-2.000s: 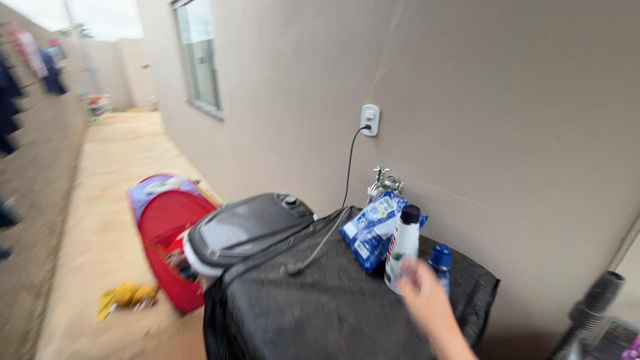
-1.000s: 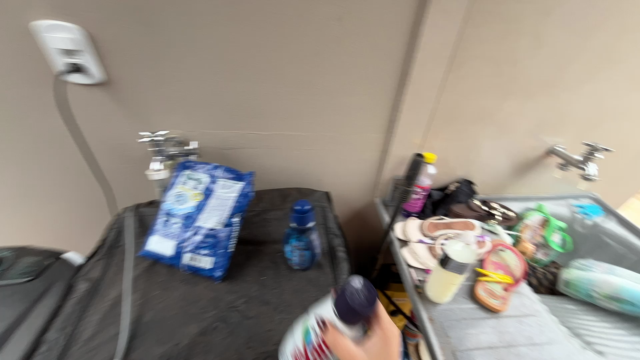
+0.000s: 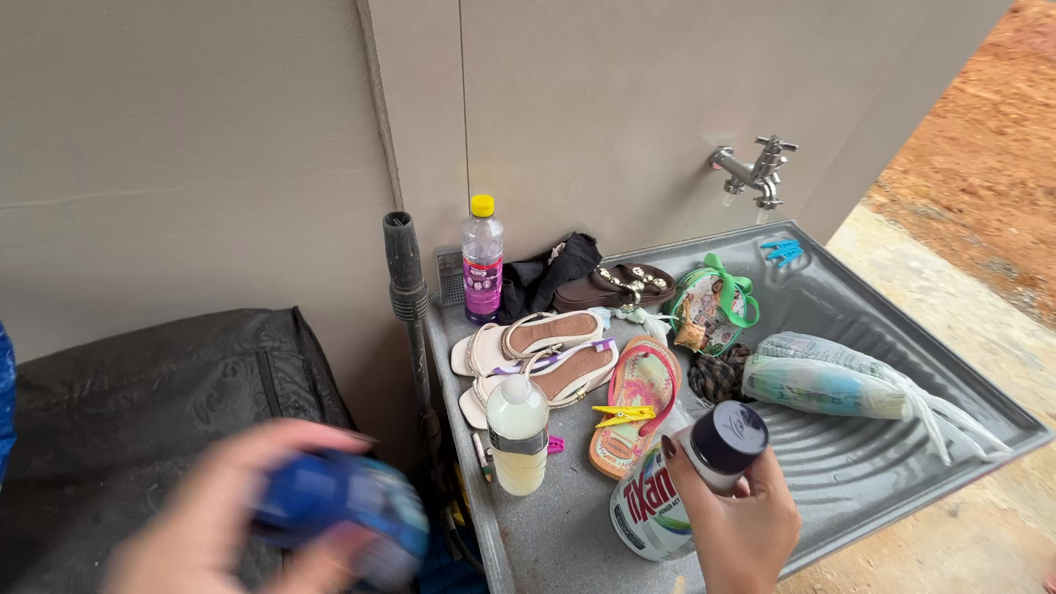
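My right hand (image 3: 747, 524) grips a white Tixan bottle (image 3: 652, 503) with a dark purple cap, tilted over the near part of the grey laundry sink (image 3: 553, 536). Blurred by motion, my left hand (image 3: 239, 503) holds a small blue bottle (image 3: 338, 511) at the lower left, in front of the black fabric cover (image 3: 148, 412). Just left of the Tixan bottle stands a clear bottle of pale liquid (image 3: 520, 437). Beside it lie a pink-strapped flip-flop (image 3: 627, 445) with a yellow clothespin (image 3: 623, 415) on it and a pair of light sandals (image 3: 569, 371).
A purple-liquid bottle (image 3: 483, 264), black cloth (image 3: 549, 276), brown sandals (image 3: 615, 289), a round green-trimmed bag (image 3: 714, 309), a knotted plastic bag (image 3: 833, 379) and blue clothespins (image 3: 781, 251) lie in the sink. A metal tap (image 3: 759, 173) juts from the wall. A black tube (image 3: 407, 272) rises at the sink's left edge.
The small blue bottle, which stood on the black cover, is now in my left hand. The Tixan bottle in my right hand is now over the sink. The view has swung right.
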